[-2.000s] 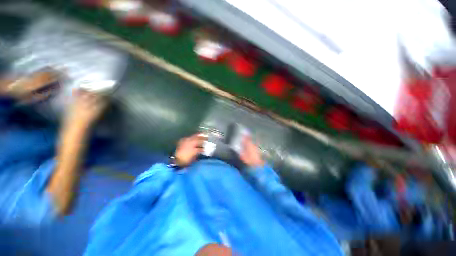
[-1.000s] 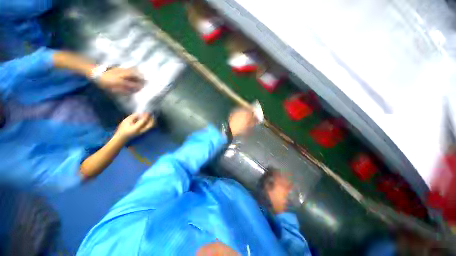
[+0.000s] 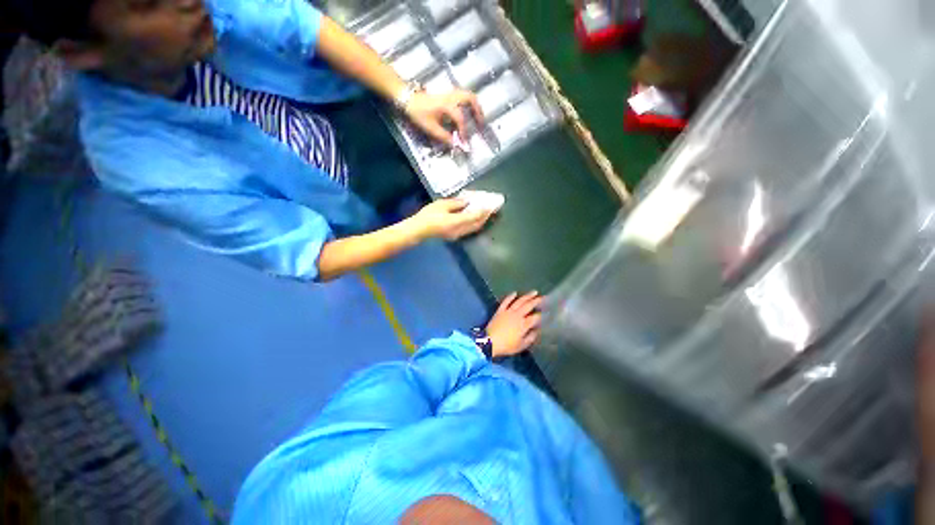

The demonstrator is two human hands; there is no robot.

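A large clear blister tray [image 3: 759,277] is tilted up at the right, close to the camera, covering much of the bench and belt. It is shiny and slightly blurred, and its pockets look empty. My left hand [image 3: 516,323], with a dark watch, is at the bench edge beside the tray's left corner. Its fingers are apart and hold nothing visible. My right hand is not clearly seen; a blurred skin-coloured strip [image 3: 927,354] is cut off by the right edge, beside the tray.
A person in a blue smock [image 3: 195,195] sits at the left, one hand over a filled tray [image 3: 482,72], the other holding a small white unit [image 3: 481,201]. Red boxes [image 3: 654,109] stand on the green belt [image 3: 543,31]. Stacked grey trays [image 3: 87,441] lie at far left.
The view has swung left. A large clear tray now fills the right side. My left hand has drawn back from the belt rail to the bench edge. My right hand has left the bench.
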